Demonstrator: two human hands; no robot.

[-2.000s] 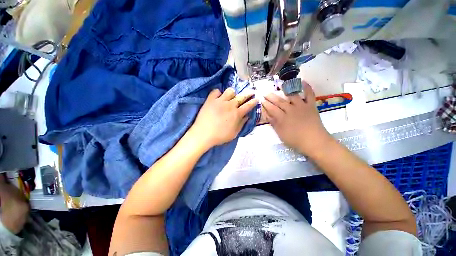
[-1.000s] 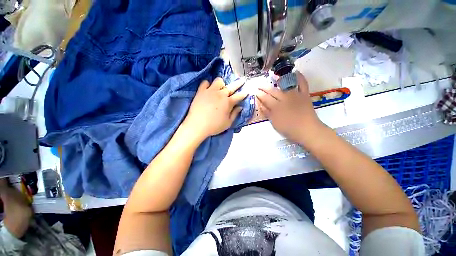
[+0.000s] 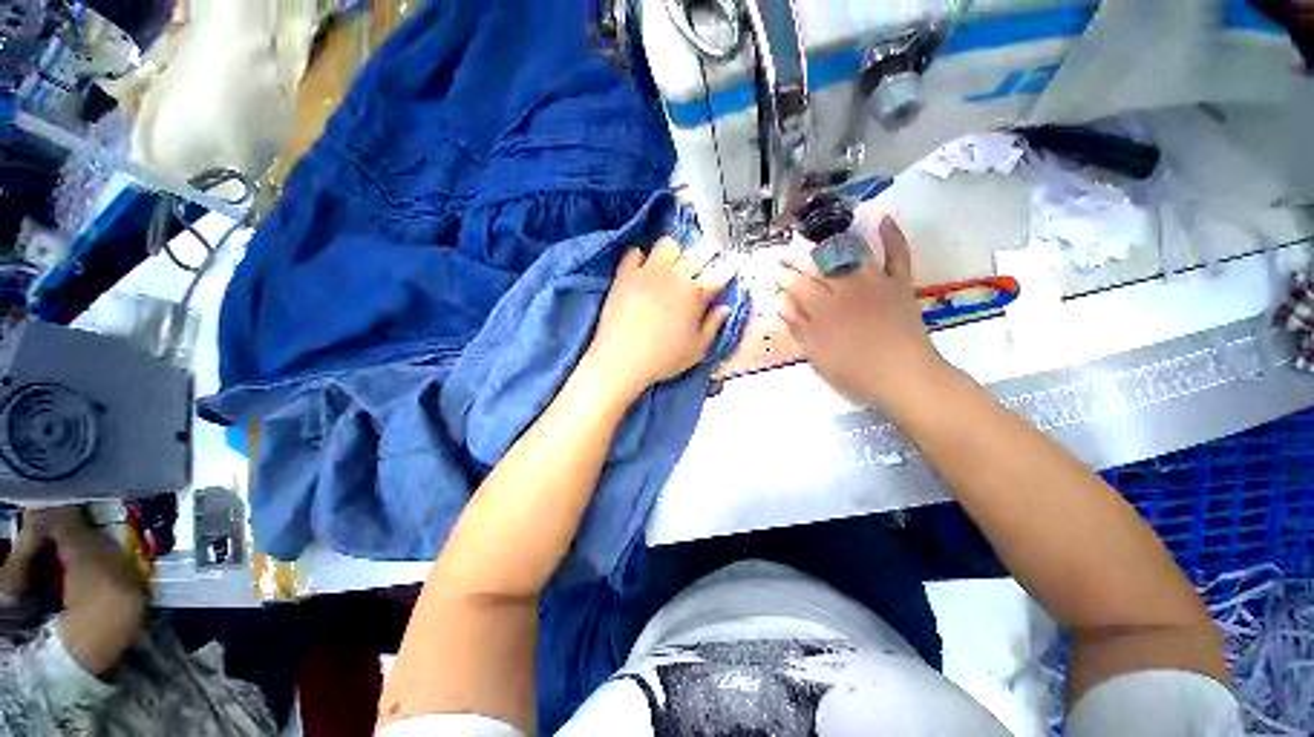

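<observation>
A blue denim dress (image 3: 432, 259) lies over the left of the table, its paler side folded back towards the needle. The white sewing machine (image 3: 922, 58) stands at the top, its presser foot (image 3: 754, 231) lit by a bright glare. My left hand (image 3: 663, 314) lies on the cloth edge just left of the needle, fingertips pressing it down. My right hand (image 3: 853, 317) rests with fingertips on the machine bed right of the needle. The glare hides whether anything is under its fingertips. Orange-and-blue thread snips (image 3: 968, 298) lie right of my right hand.
White scraps (image 3: 1081, 216) and a black-handled tool (image 3: 1091, 148) lie on the machine bed at the right. A printed ruler (image 3: 1066, 396) runs along the front table edge. A blue crate (image 3: 1218, 497) stands below. Another person's arm (image 3: 94, 583) and a grey machine part (image 3: 87, 418) are at the left.
The whole view has shifted, with table and dress appearing further right. My left hand stays on the cloth by the needle. My right fingertips are slightly further from the cloth edge.
</observation>
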